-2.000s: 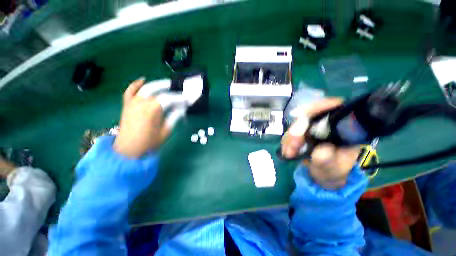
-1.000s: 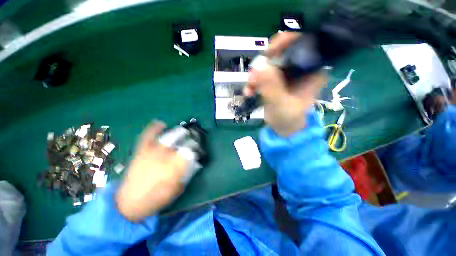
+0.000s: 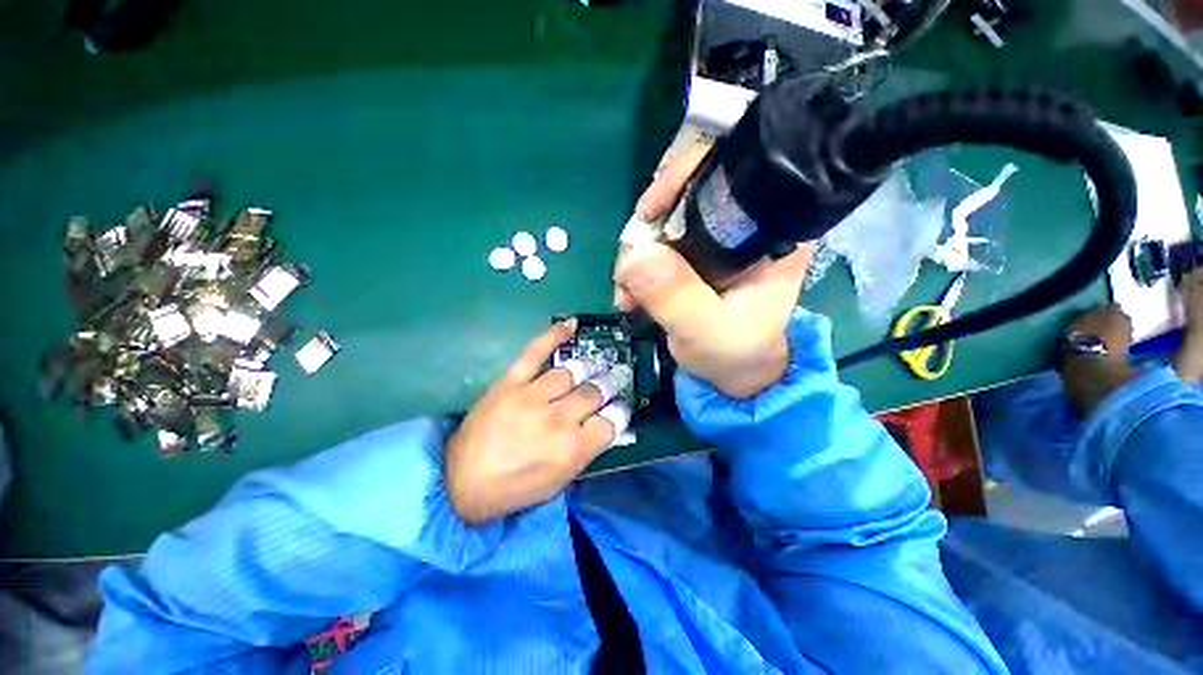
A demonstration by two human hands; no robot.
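Observation:
The black housing [image 3: 649, 363] lies on the green mat near the bench's front edge, with a green circuit board [image 3: 600, 346] showing inside it. My left hand [image 3: 528, 429] rests on it, its fingers in white finger cots holding the housing and board. My right hand [image 3: 719, 297] grips the electric screwdriver [image 3: 772, 178] just above and right of the housing. The driver's tip is hidden by my right hand, so I cannot tell if it touches a screw.
A pile of metal-and-white modules [image 3: 185, 330] is at left. White discs [image 3: 525, 244] lie beyond my left hand. The screw feeder [image 3: 719, 99] is partly hidden by the screwdriver. Yellow scissors [image 3: 924, 346], a clear bag [image 3: 891, 244] and a neighbour's hand [image 3: 1098, 350] are at right.
My right hand has brought the screwdriver from the feeder to the housing. My left hand has moved right with the housing, now at the bench's front. The view has shifted.

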